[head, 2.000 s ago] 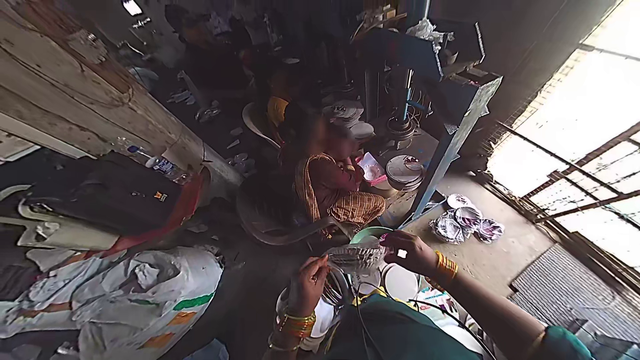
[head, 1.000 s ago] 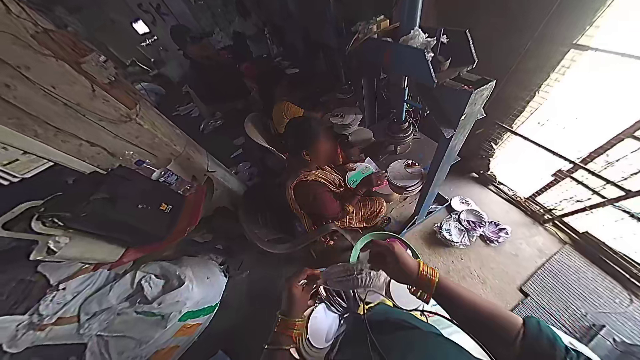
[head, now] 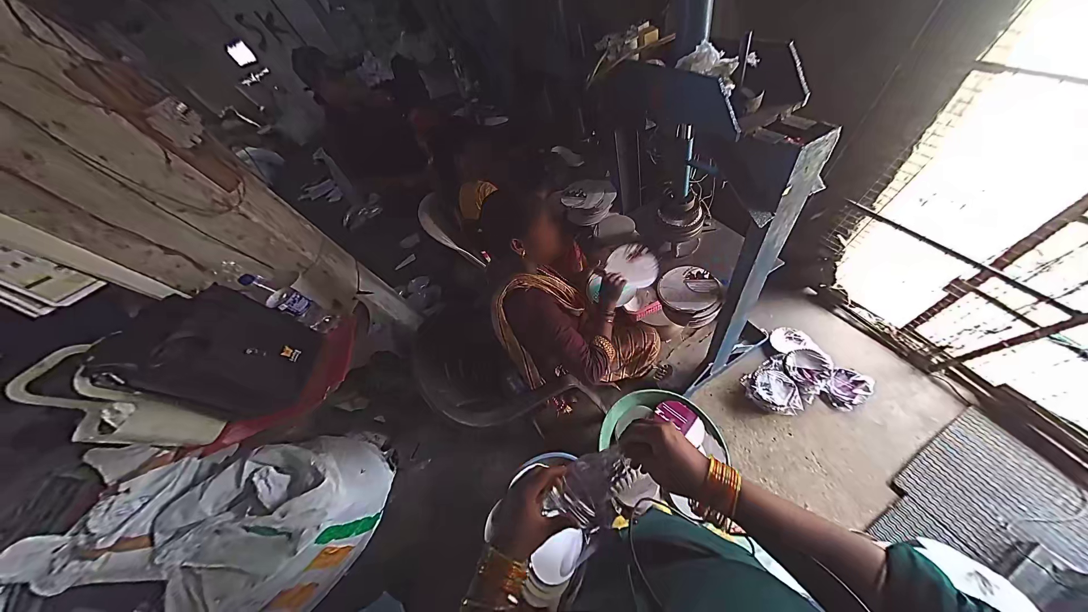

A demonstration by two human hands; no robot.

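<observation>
My left hand [head: 529, 517] grips one side of a clear plastic wrapper [head: 588, 486] over my lap. Above the wrapper's right side is my right hand [head: 665, 457], fingers bent, at the near-left part of a green-rimmed round tub [head: 721, 432]. Whether its fingertips hold the wrapper or something in the tub I cannot tell. A purple and white printed piece [head: 677, 415] lies in the tub. Pale ribbed round pieces [head: 633, 486] show just below my right hand. White round discs [head: 557, 557] are stacked beside my left wrist.
A co-worker [head: 552, 327] sits ahead, holding a round plate, beside a stack of discs [head: 690, 293] and a blue press machine [head: 748, 255]. Plastic-wrapped bundles [head: 807, 374] lie on the floor to the right. White sacks [head: 280, 501], a black bag [head: 229, 348] and a plastic chair [head: 476, 416] are at left.
The green-rimmed tub has come more into view beneath my right hand. The co-worker's hand has moved, and a white disc now shows beside it. My left hand stays low at the wrapper.
</observation>
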